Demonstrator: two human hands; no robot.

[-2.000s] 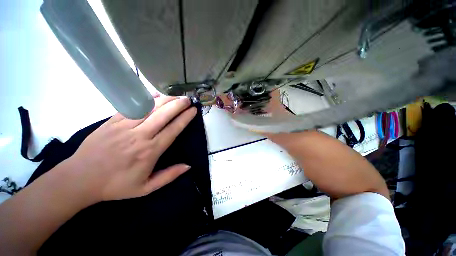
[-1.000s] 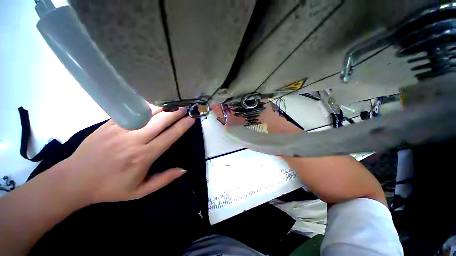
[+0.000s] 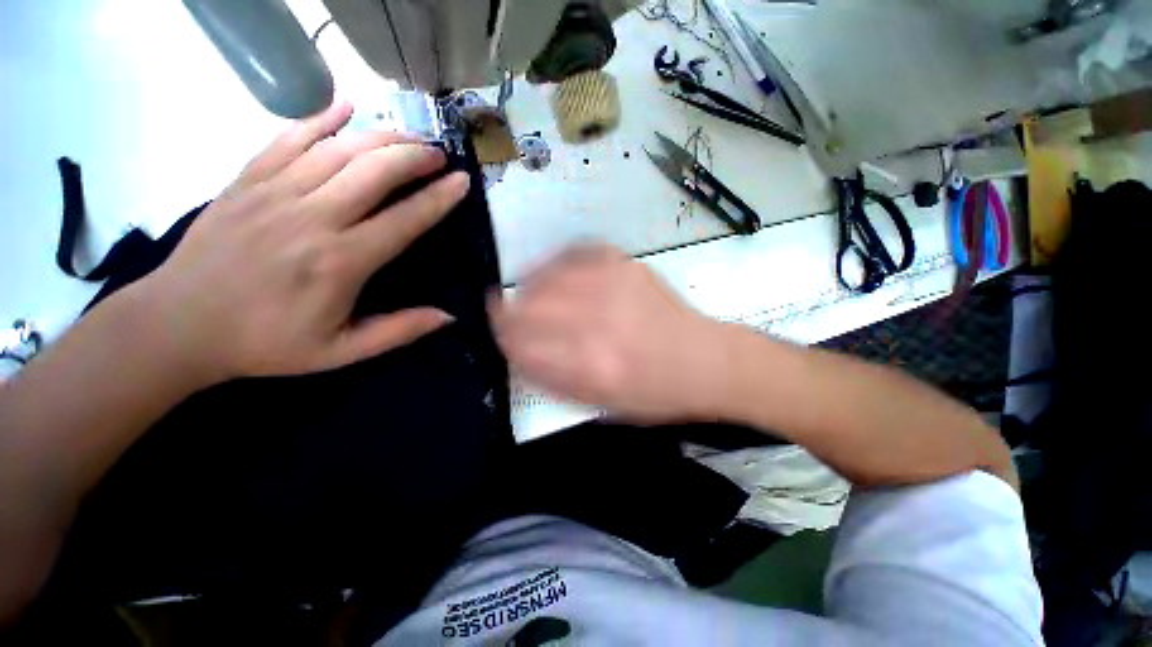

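The black garment (image 3: 316, 455) lies on the white machine bed and hangs towards my lap. Its right edge runs up to the presser foot and needle (image 3: 451, 120), beside the tan block (image 3: 493, 137). My left hand (image 3: 316, 259) lies flat on the cloth, fingers spread, with fingertips just in front of the presser foot. My right hand (image 3: 600, 331) is blurred and curled at the garment's right edge, nearer to me. Its fingertips are at the cloth, but whether they pinch it is unclear.
Thread snips (image 3: 702, 185), dark pincers (image 3: 733, 108) and black-handled shears (image 3: 872, 236) lie right of the needle. The ribbed cream knob (image 3: 588, 104) hangs by the machine head (image 3: 417, 32). A narrow black strap (image 3: 70, 217) lies at left.
My right hand has come from behind the machine head near the needle to the garment's edge nearer me. The view has shifted, uncovering the needle area and tools. My left hand stays flat on the cloth.
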